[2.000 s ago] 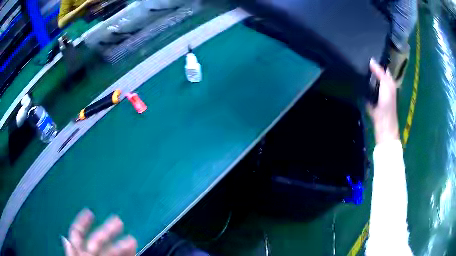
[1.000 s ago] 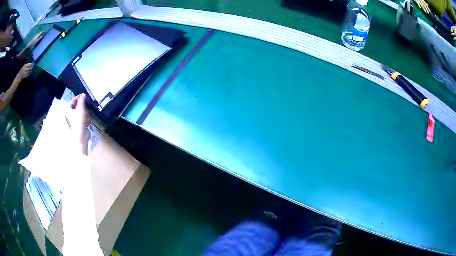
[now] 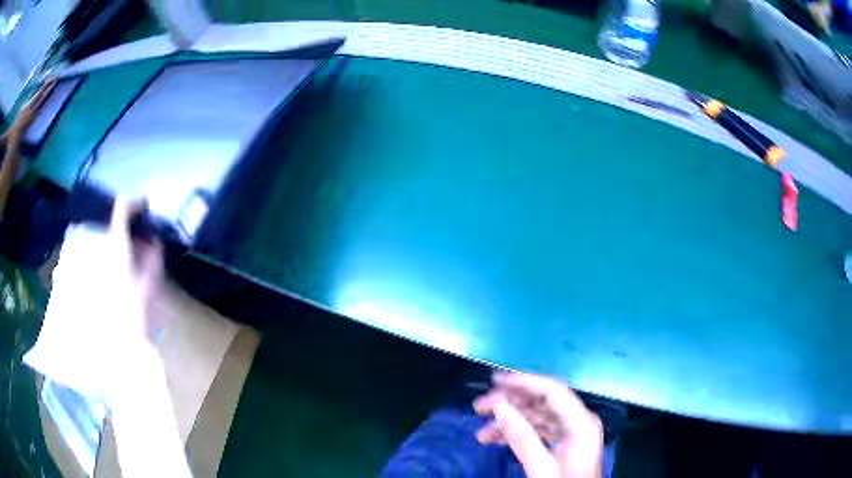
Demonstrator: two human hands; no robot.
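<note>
The display panel (image 3: 182,135), pale side up with black edges, lies at the bench's left end. Its right side looks tilted up over a dark shadow. My left hand (image 3: 135,238), blurred, is closed on the near edge of the panel and the black sheet under it; the fingertips are partly hidden. My right hand (image 3: 546,420) is over my lap at the bench's front edge, fingers loosely curled and apart, holding nothing.
An open cardboard box (image 3: 201,373) with white sheets stands below my left arm. An orange-black tool (image 3: 745,133), a red item (image 3: 789,201) and a bottle (image 3: 631,33) are at the far right. Another person's arm (image 3: 14,149) is at far left.
My left hand has moved from above the box to the panel's near edge. The panel's right side has risen and shifted right. My right hand has come into view at the bottom.
</note>
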